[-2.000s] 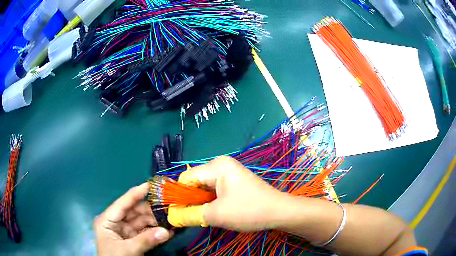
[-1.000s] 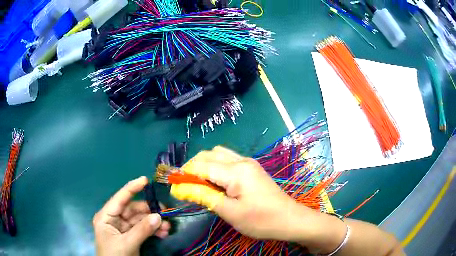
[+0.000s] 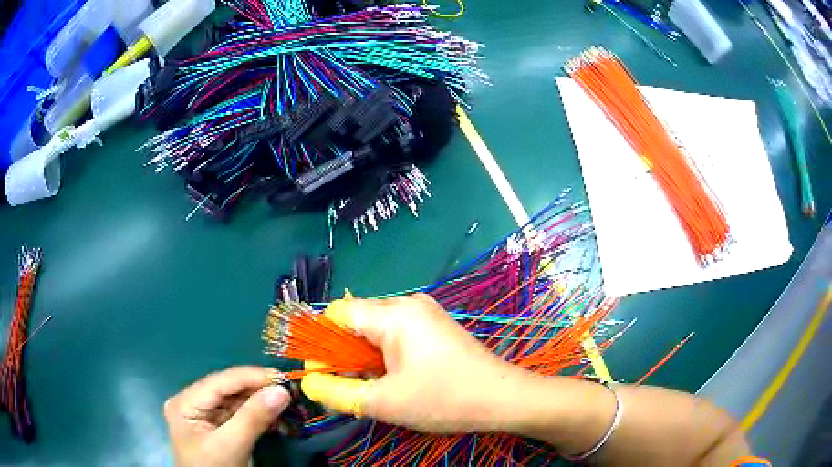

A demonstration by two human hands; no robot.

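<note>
My right hand [image 3: 429,365], with yellow finger cots [image 3: 333,392] on thumb and finger, is closed on a bunch of orange wires [image 3: 328,345]; their metal tips [image 3: 276,330] point left. My left hand [image 3: 223,415] is at the lower left, thumb and forefinger pinched at the end of one orange wire [image 3: 296,375] that runs from the right hand. A dark connector housing [image 3: 294,412] shows partly behind the left fingertips, mostly hidden. Black housings [image 3: 308,278] lie just beyond the hands. Part-wired harnesses with orange, purple and blue wires [image 3: 511,283] lie beyond and under the right forearm.
A large heap of turquoise-wired harnesses [image 3: 319,119] lies at the top. A spare orange bundle [image 3: 652,155] lies on a white sheet [image 3: 588,210] at right, with a green bundle [image 3: 795,150] beyond. An orange-wired harness [image 3: 18,347] lies far left. Translucent tubes [image 3: 35,178] sit upper left.
My right hand has lowered slightly beside the left. The left thumb and forefinger, apart a second ago, have closed on a single orange wire's end. The housing is now more hidden.
</note>
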